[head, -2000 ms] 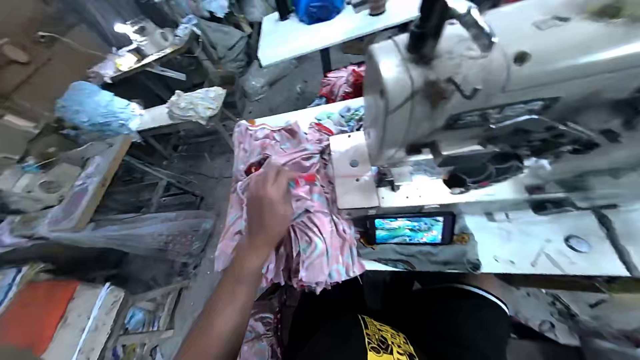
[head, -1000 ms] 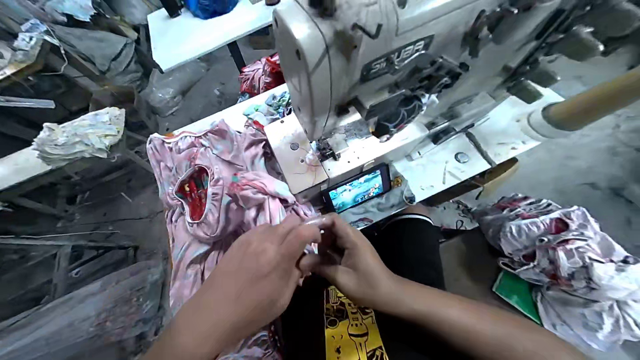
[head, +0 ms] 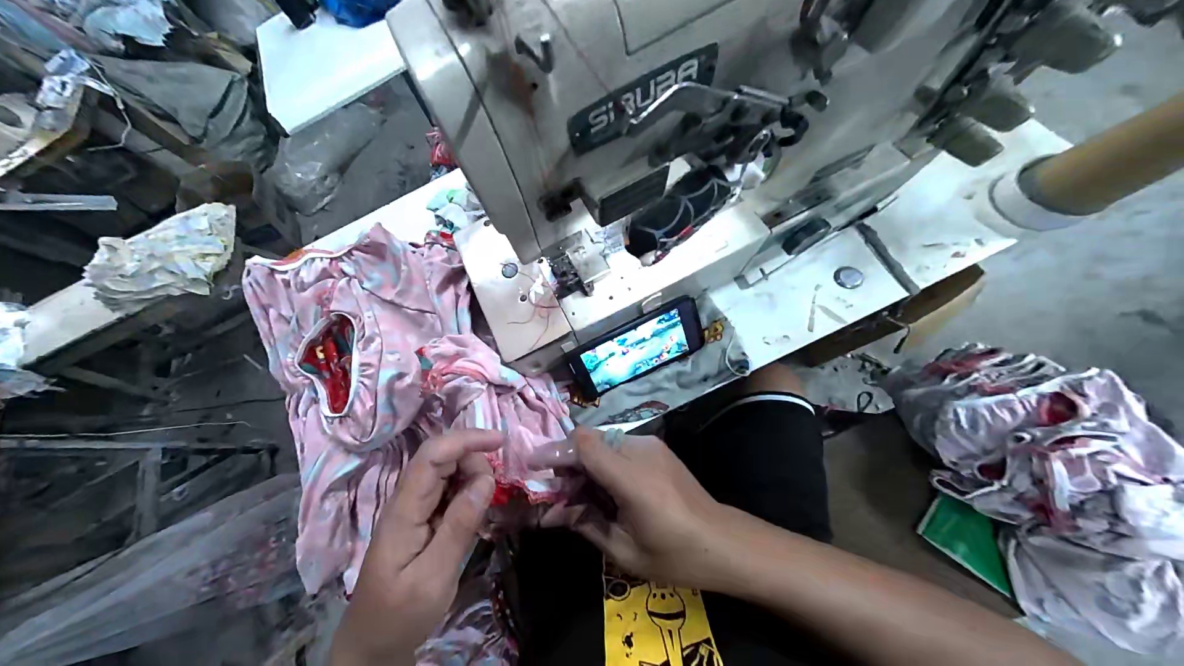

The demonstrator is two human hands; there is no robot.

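Note:
A pink patterned garment [head: 370, 305] with white-edged, gathered openings lies over the left end of the sewing table. My left hand [head: 430, 527] is beside a bunched part of this cloth, its thumb and fingers curled and apart, with nothing seen between them. Cloth with red trim [head: 523, 486] hangs between the two hands. On its right side my right hand [head: 638, 499] has its fingers at the cloth edge; their tips are blurred, so the grip is unclear. The Siruba industrial sewing machine [head: 592, 120] stands just beyond, its needle area [head: 569, 273] above the white bed.
A phone [head: 638, 351] with a lit screen leans by the machine bed. A tan pole [head: 1101, 176] rises at the right. Pink and white garments [head: 1064, 462] are heaped at the lower right, by a green item [head: 967, 541]. Folded pale cloth [head: 166, 254] rests on a board at the left.
My hands were together a second ago and are now apart, the left one separated from the right. Two seconds ago one hand lay on the pink garment. The view has swung rightward since then.

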